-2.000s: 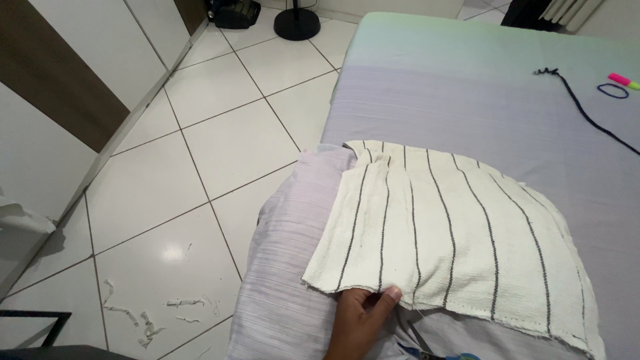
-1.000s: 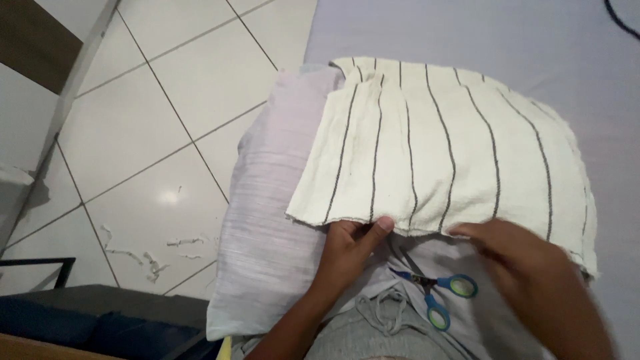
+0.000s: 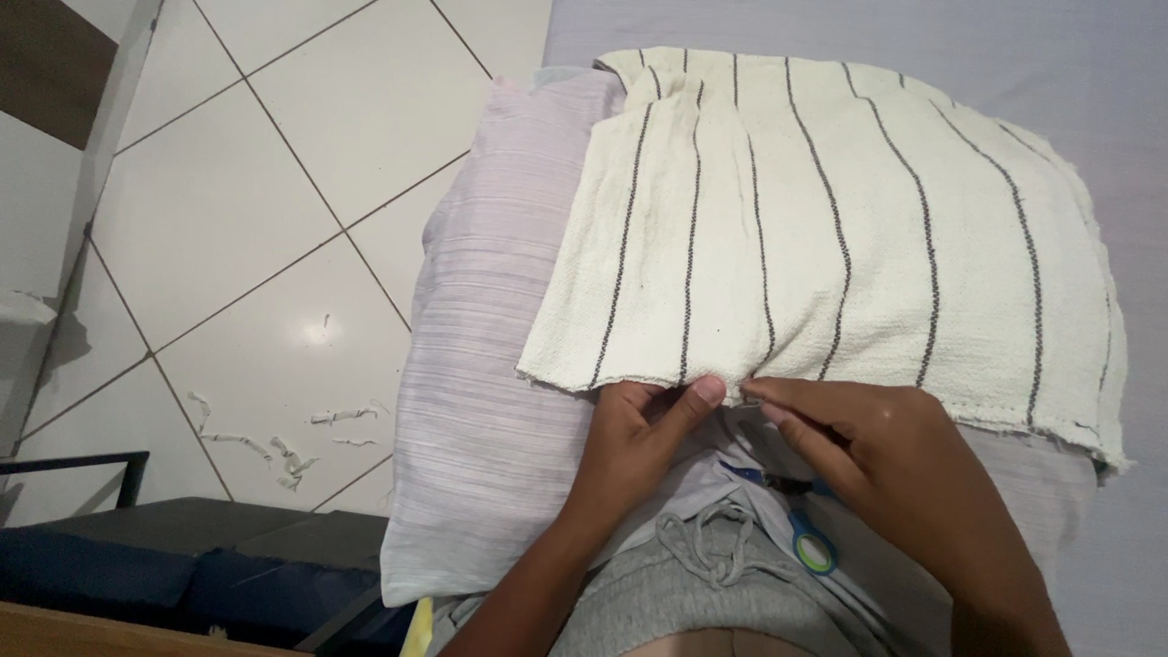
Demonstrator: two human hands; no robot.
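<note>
A cream woven cloth with dark stripes (image 3: 876, 237) lies over a lilac pillow (image 3: 484, 365) across my lap. At the cloth's near edge, my left hand (image 3: 643, 438) grips the hem, thumb on top and fingers underneath. Just right of that thumb, my right hand (image 3: 876, 447) pinches the same edge between thumb and index finger; whether it also holds something small cannot be told. Scissors with blue and green handles (image 3: 812, 547) lie on my lap below the right hand, partly hidden by it.
A bed with a lilac sheet (image 3: 1131, 119) extends behind and to the right. White cloth scraps (image 3: 290, 461) lie on the tiled floor (image 3: 246, 274) at left. A dark blue padded item (image 3: 91, 584) stands at the lower left, beside a black metal bar (image 3: 132, 479).
My right hand, absent from the oldest frame, has come to the cloth's edge and moved left, close to my left thumb. It now partly covers the scissors. The view has tilted down.
</note>
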